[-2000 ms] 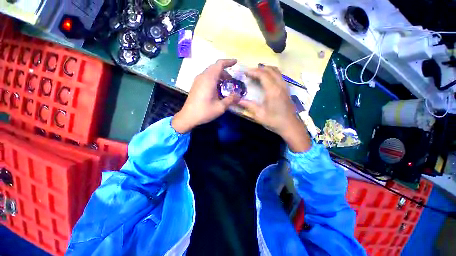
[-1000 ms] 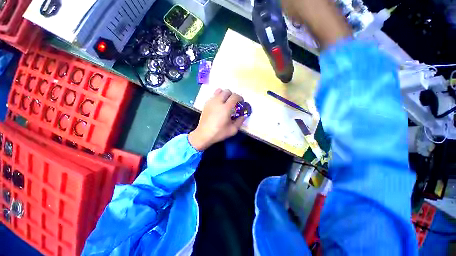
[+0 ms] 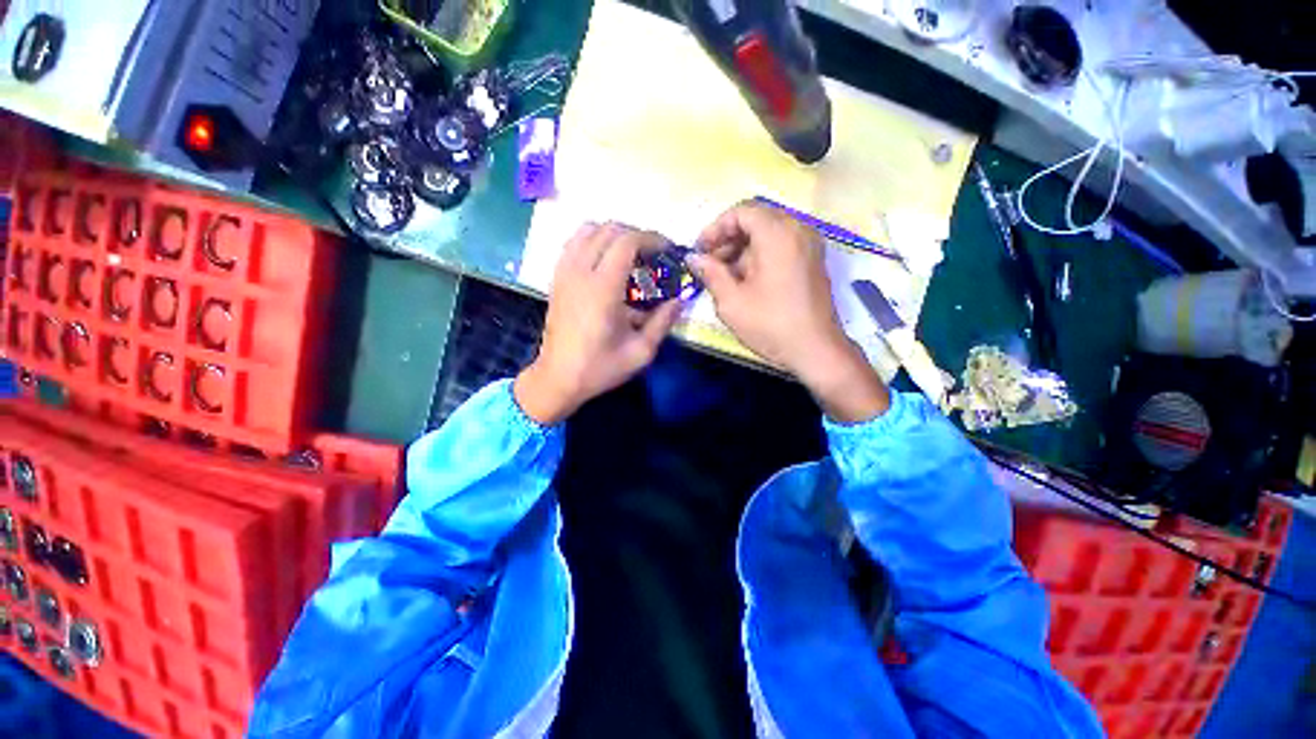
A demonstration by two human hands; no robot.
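A small dark round watch case or body (image 3: 660, 277) is held above the near edge of the pale yellow mat (image 3: 650, 101). My left hand (image 3: 599, 318) grips it from the left with thumb and fingers. My right hand (image 3: 772, 289) is at its right side, thumb and fingertips pinched together at its edge. Whether the right fingertips hold a tiny part is too small to tell. The electric screwdriver (image 3: 765, 75) hangs over the mat, touching neither hand.
Red-orange trays (image 3: 267, 325) stand at left, with rings in pockets. Loose round parts (image 3: 411, 130) and a purple block (image 3: 537, 156) lie left of the mat. A slim tool (image 3: 837, 231) lies on the mat. Pale scraps (image 3: 1003, 387) and a black fan-like unit (image 3: 1176, 430) are at right.
My right hand has come back from the upper right to the dark round unit. My left hand still holds the unit. The whole view has shifted.
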